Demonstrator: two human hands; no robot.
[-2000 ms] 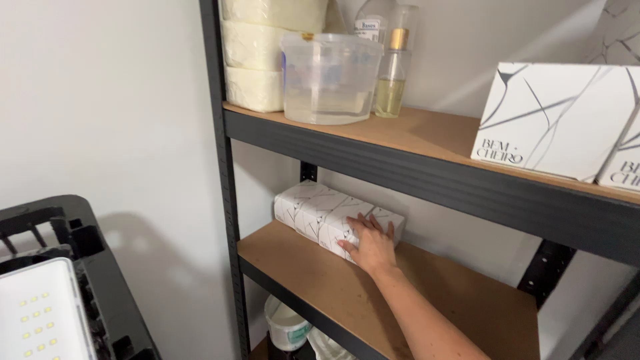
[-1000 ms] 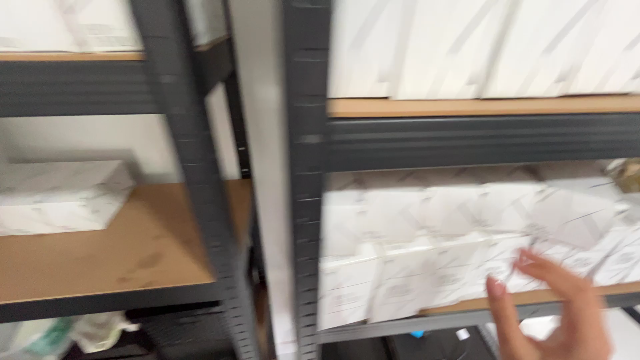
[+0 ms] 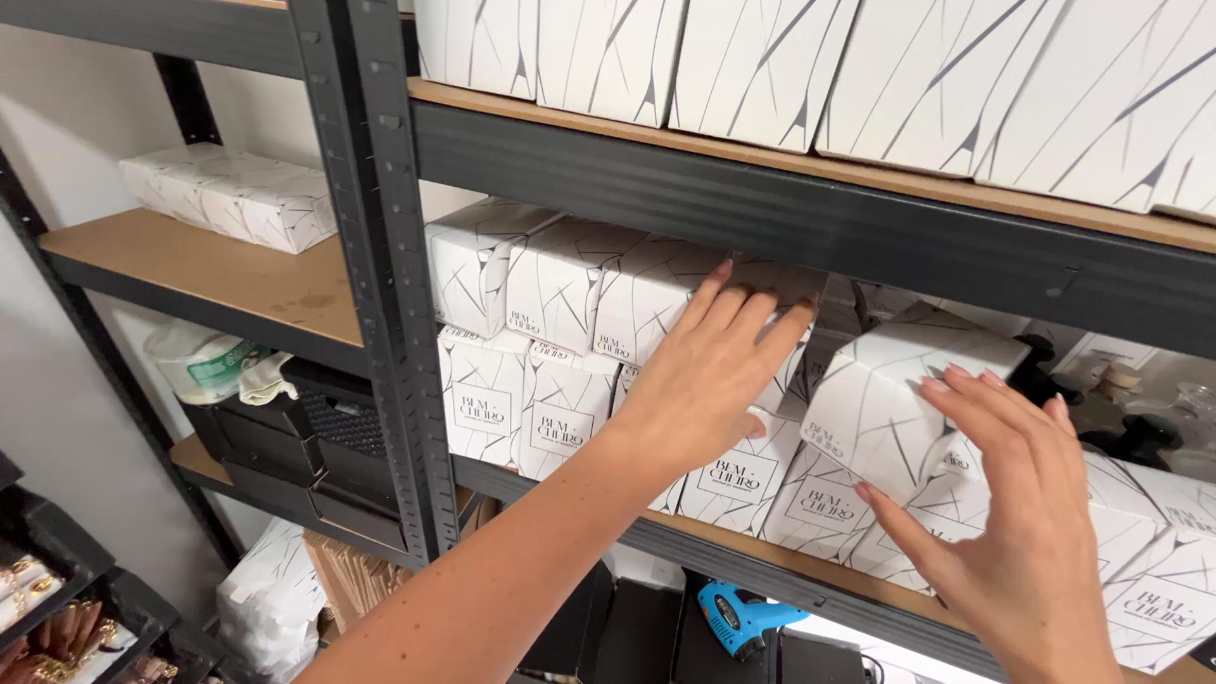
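Observation:
White cardboard boxes with thin dark lines (image 3: 560,294) stand in two stacked layers on the middle shelf. My left hand (image 3: 722,356) lies over the upper layer, its fingers spread across the tops and fronts of two boxes near the middle. To its right a tilted white box (image 3: 902,399) rests on the lower layer. My right hand (image 3: 1007,503) is at that box's right side, thumb low at the front and fingers near its upper right edge; whether it grips the box I cannot tell. Part of the box is hidden behind the fingers.
Larger patterned boxes (image 3: 760,76) fill the shelf above, over a dark metal beam (image 3: 665,161). Glass bottles (image 3: 1192,404) stand behind at right. A long white box (image 3: 233,195) lies on the left rack. Below are a blue glue gun (image 3: 746,617) and black boxes (image 3: 347,494).
The view has swung right from the left rack to the full shelf. My left hand has come into view on the upper boxes, and my right hand is now beside the tilted box.

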